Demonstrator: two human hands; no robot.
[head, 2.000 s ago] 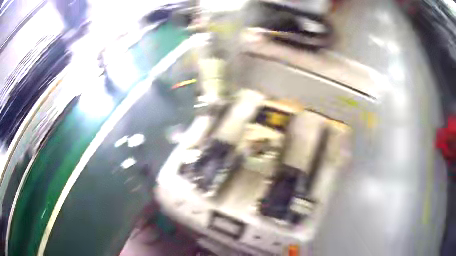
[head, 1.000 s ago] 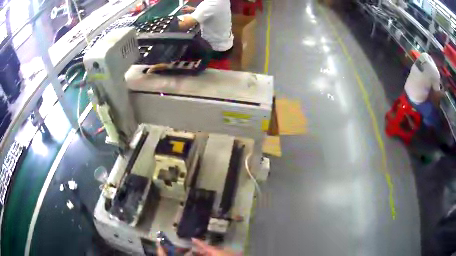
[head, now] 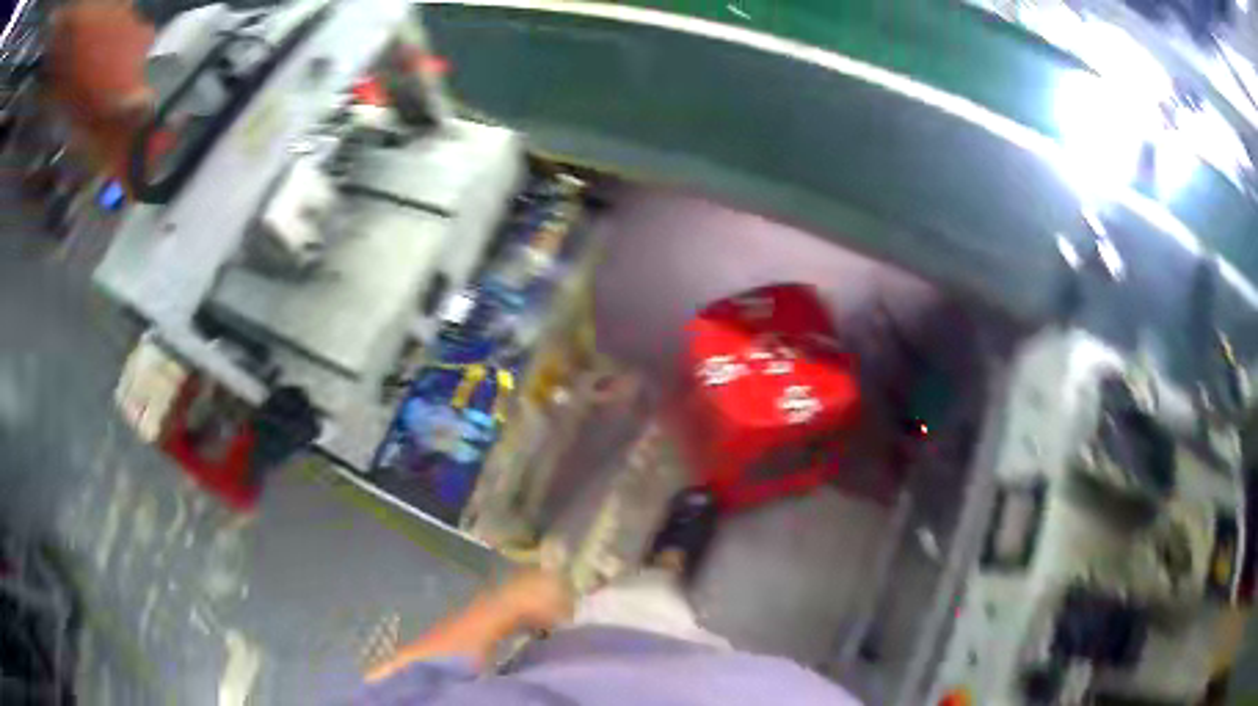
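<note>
My left hand (head: 527,603) is at the bottom, left of my lavender clothing. It is blurred, and its fingers and anything in it cannot be made out. My right hand is not in view. A red stool (head: 775,400) with white marks on its seat stands on the floor in front of me. The off-white machine (head: 1014,521) is at the right edge, blurred, with dark fixtures (head: 1100,625) on its top.
The green bench (head: 855,145) runs across the top. Another light-coloured machine (head: 380,262) stands at the left, beside blue items (head: 448,428) and a brown carton (head: 531,476). A dark shoe (head: 683,528) is on the floor. A red object (head: 211,448) is at the lower left.
The view has swung away from the machine, which moved from front centre to the right edge. The stool came into view. Both hands showed at the bottom by the machine before; now only the left shows.
</note>
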